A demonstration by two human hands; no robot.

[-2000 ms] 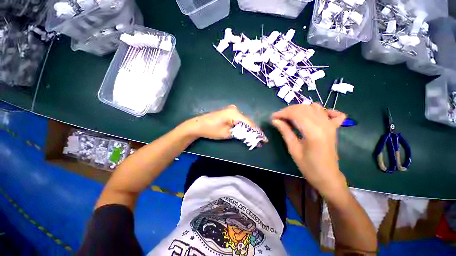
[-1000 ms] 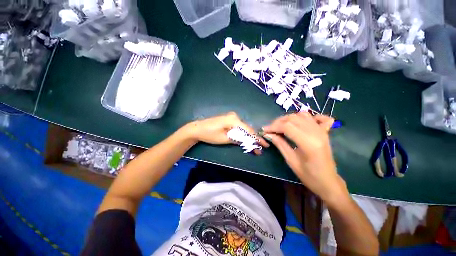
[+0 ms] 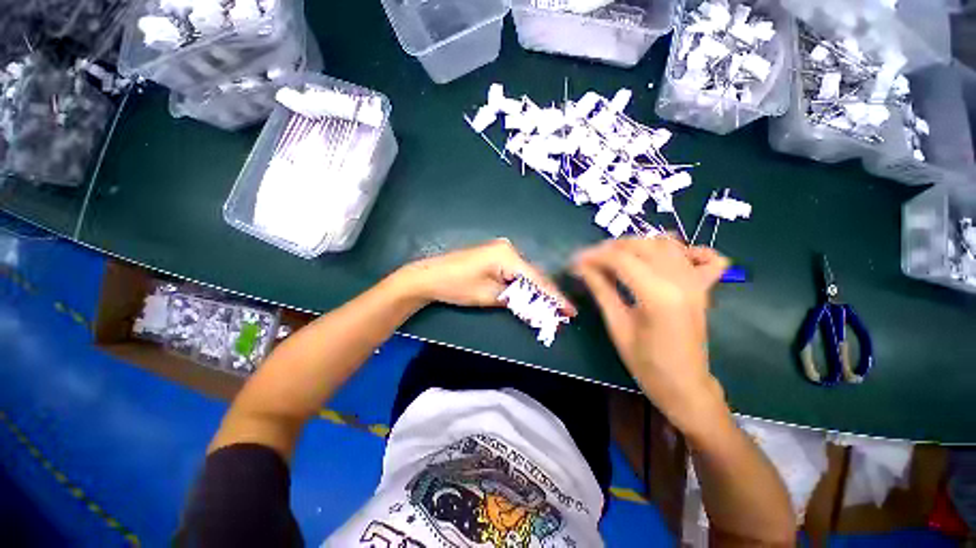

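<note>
My left hand is closed around a bunch of white moulded parts; their white heads line up beyond my fingers and the legs are mostly hidden in the hand. My right hand is just right of the bunch, not touching it, fingertips slightly blurred. The blue end of a pen-shaped tool sticks out past its outer fingers; the rest is hidden. Whether the fingertips also pinch anything small cannot be told. A loose pile of white parts with thin metal legs lies beyond my hands.
An open tub of lined-up parts stands left of the pile. Side cutters lie at right. One part sits right of the pile. An empty tub and tubs of jumbled parts stand beyond; stacked tubs are far left.
My right hand moved left to the bunch, then back right and away from it. The blue tool end moved with it. The bunch in my left hand has tilted slightly. The view shifted a little.
</note>
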